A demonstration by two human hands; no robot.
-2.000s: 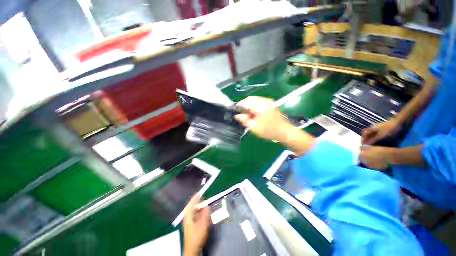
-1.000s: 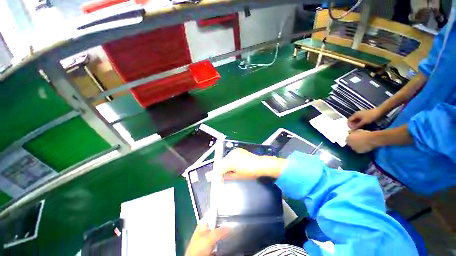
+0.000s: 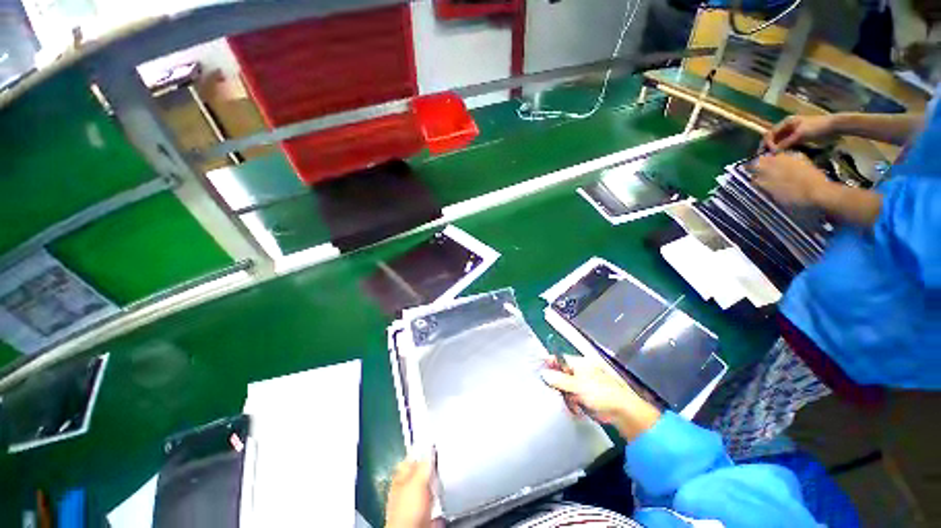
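Observation:
A phone-graphic panel [image 3: 485,392] with camera circles at its upper left lies on a small stack in front of me, pale with glare. My left hand [image 3: 411,495] holds its lower left edge, with the fingers partly cut off by the frame. My right hand [image 3: 598,394] is at its right edge. The fingers are closed on a small thin dark tool, only partly visible. Whether the tool touches the panel I cannot tell.
More panels lie right [image 3: 640,330], behind [image 3: 428,270] and at lower left [image 3: 201,474], beside a white sheet [image 3: 304,443]. A coworker's hands [image 3: 789,170] handle a fanned panel stack [image 3: 769,222]. A red tray [image 3: 446,122] stands beyond the bench.
My right hand first brought a panel over from the back, then moved down from the panel's top to its right edge. The panel now lies flatter. The coworker's hands moved up to the stack.

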